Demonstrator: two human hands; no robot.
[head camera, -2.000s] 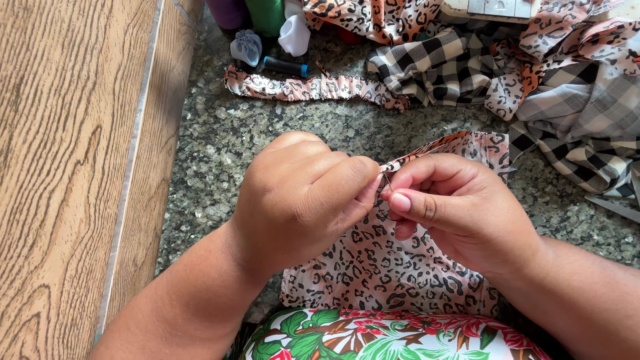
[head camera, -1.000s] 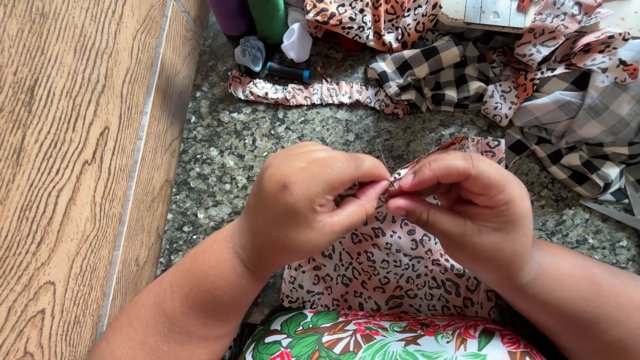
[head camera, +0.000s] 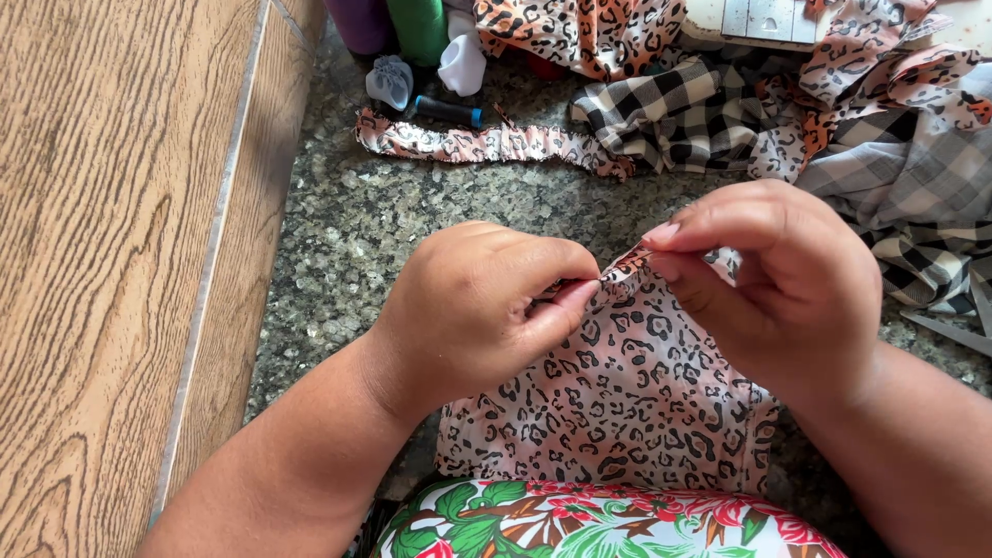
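A pink leopard-print cloth hangs from both hands over the granite counter, its lower edge by the floral clothing on my lap. My left hand pinches the cloth's folded top edge between thumb and forefinger. Up and to the right of it, my right hand has thumb and forefinger closed on the same edge, which is stretched between the two hands. Whether a needle is between the right fingertips cannot be made out. A gathered leopard-print strip lies flat on the counter beyond my hands.
A dark thread spool lies beside two small pale objects, with purple and green thread cones behind. Checkered cloth and leopard-print scraps heap at the back and right, near a metal plate. Scissor blades lie at the right edge.
My right hand has moved up and away from my left fingertips, where both were close together earlier. The cloth's edge now shows between them. My left hand keeps its pinch.
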